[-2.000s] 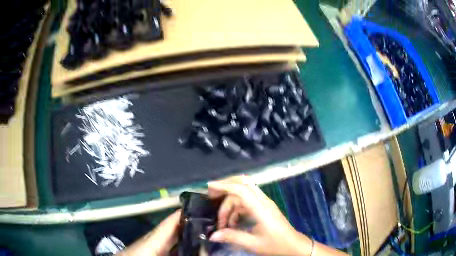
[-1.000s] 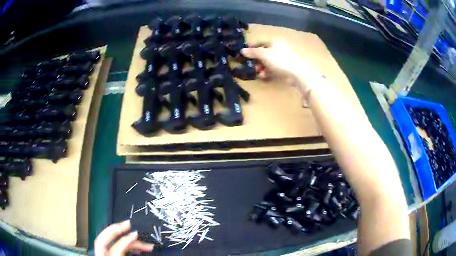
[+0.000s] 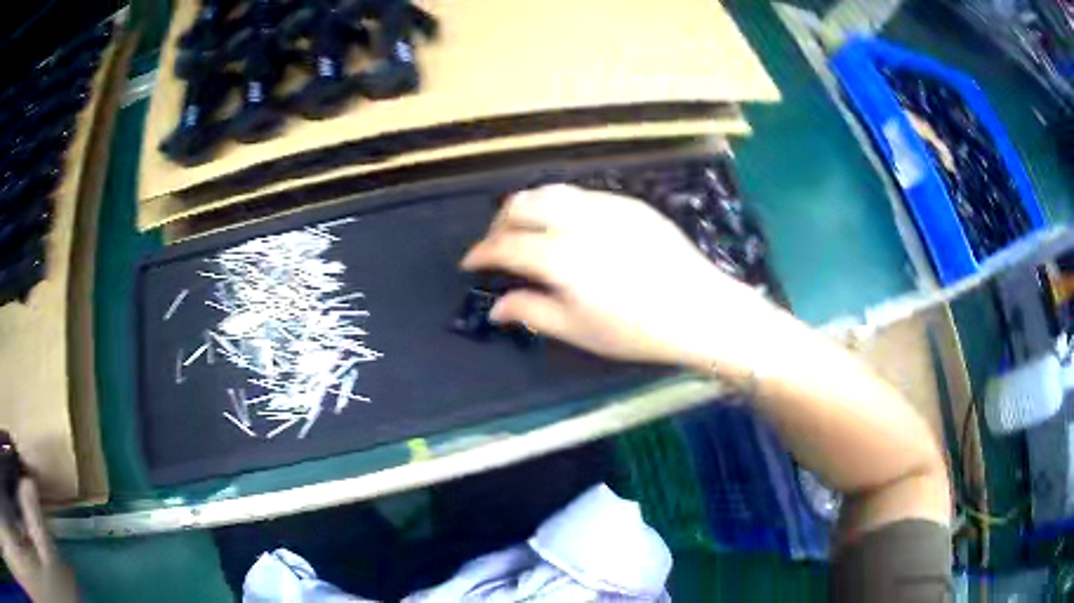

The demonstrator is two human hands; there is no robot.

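My right hand (image 3: 577, 271) is over the black tray (image 3: 412, 253), at the left side of the heap of small glossy black parts (image 3: 718, 218). Its bent fingers and thumb are around or against small black parts (image 3: 489, 306); a firm grip cannot be told. My left hand (image 3: 41, 554) is at the lower left corner, cut off by the edge. Its fingers touch a black piece (image 3: 10, 477), mostly out of view; whether it is held cannot be told. Thin silver-white pins (image 3: 283, 324) lie loose on the tray's left part.
Black bodies with white logos (image 3: 324, 83) stand in rows on cardboard sheets (image 3: 565, 71) behind the tray. More black bodies (image 3: 41, 153) are on the left cardboard (image 3: 47, 389). A blue bin (image 3: 889, 147) and a white bottle (image 3: 1025, 395) are at the right.
My right hand has left the body rows and come down to the small parts. My left hand has moved from beside the pins to the far left. The view has shifted.
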